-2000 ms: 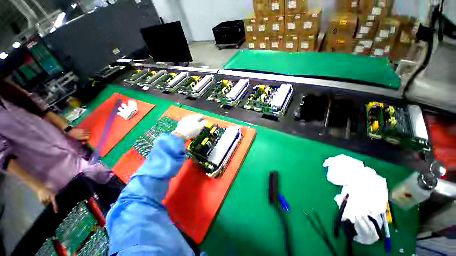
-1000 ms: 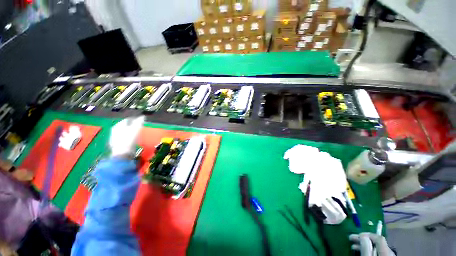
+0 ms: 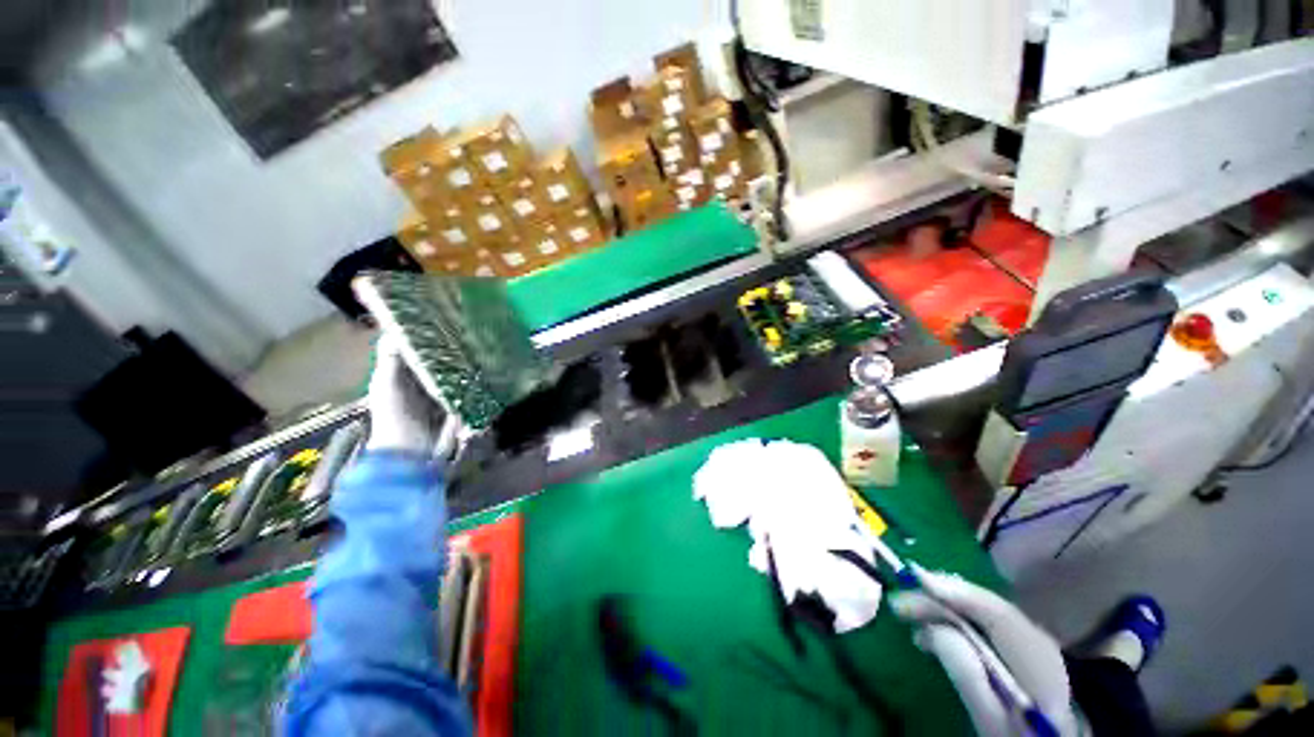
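Note:
My left hand, in a white glove, holds a green circuit board by its left edge. The board is raised and tilted above the conveyor, its face covered in fine solder points or small parts. My right hand, also gloved, holds a slim white pen with a blue end. Its fingertips are beside another pen's blue end at the crumpled white cloth. A blurred black brush-like handle lies on the green mat.
A power board sits on the conveyor, right of dark pallet openings. More boards line it at left. A white bottle stands at the mat's right. Red pads lie at left. A machine and blue shoe are at right.
The view has swung right. My left hand has risen from the red pad and now holds a board over the conveyor. My right hand with the pen has come further into view, beside the cloth.

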